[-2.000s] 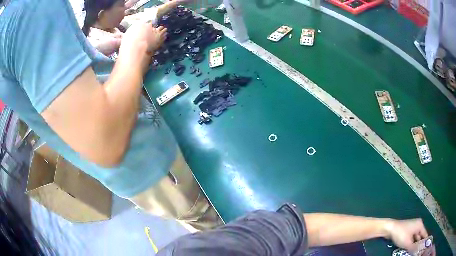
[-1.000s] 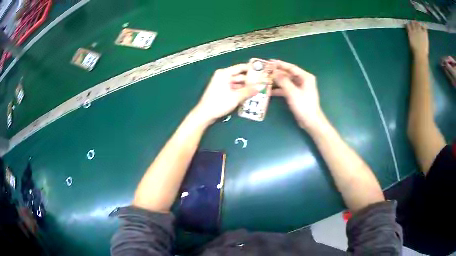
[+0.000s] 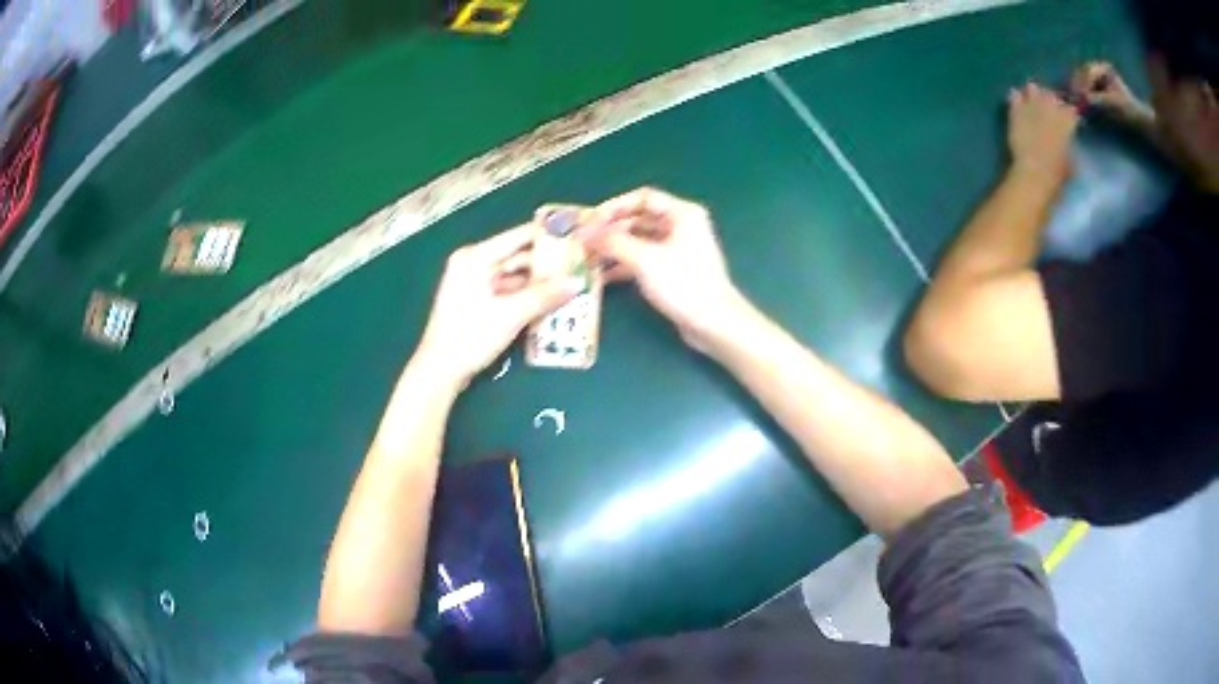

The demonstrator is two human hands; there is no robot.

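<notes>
A handset housing point(image 3: 567, 329) with tan edges, a white keypad area and a dark round disc at its far end is held above the green surface. My left hand point(image 3: 484, 302) grips its left side, with the thumb across its middle. My right hand point(image 3: 658, 254) is at the upper right edge beside the disc, fingertips pinched together. Whether they hold a small part or only touch the housing cannot be told.
A large dark smartphone point(image 3: 484, 568) lies near me. Curved white scraps point(image 3: 550, 421) and white rings point(image 3: 202, 525) lie on the green surface. Two housings point(image 3: 203, 249) lie beyond the pale strip point(image 3: 535, 140). A yellow frame point(image 3: 487, 15) is at the top. A person point(image 3: 1096, 307) works at right.
Since the first frame, the view has swung right and both hands have come together at the housing. Since the second, they stay on it, and the right-hand person shows more fully.
</notes>
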